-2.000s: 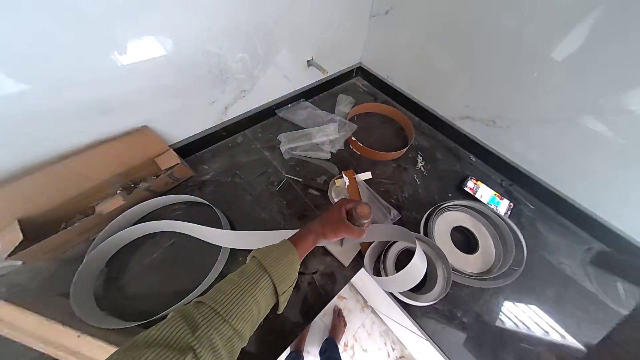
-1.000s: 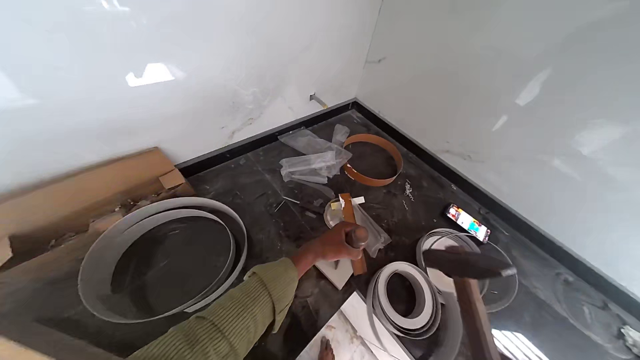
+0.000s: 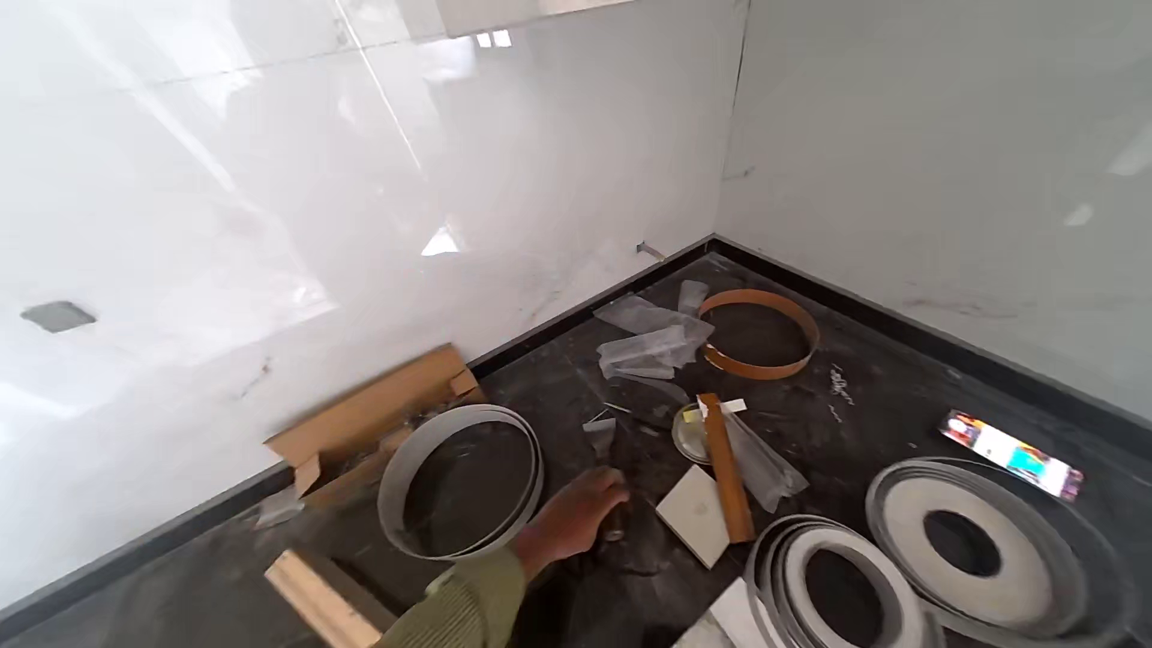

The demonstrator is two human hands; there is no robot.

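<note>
My left hand, in a green corduroy sleeve, is closed around the dark handle of a flat-bladed scraper, low over the dark floor. Just left of it stands a loose coil of grey edge-banding strip. To its right are a white square tile piece and a brown wooden strip, beside a round tin lid. Two grey banding rolls, a nearer one and a wider one, lie at the lower right. My right hand is out of view.
A brown banding loop and clear plastic wrapping lie near the corner of the glossy walls. A lit phone lies at the right. An open cardboard box rests along the left wall, with a wooden board nearer me.
The strip joining the left coil to a right roll is no longer stretched between them. My left hand has moved left with the tool. The hammer seen at the right a second ago is out of view.
</note>
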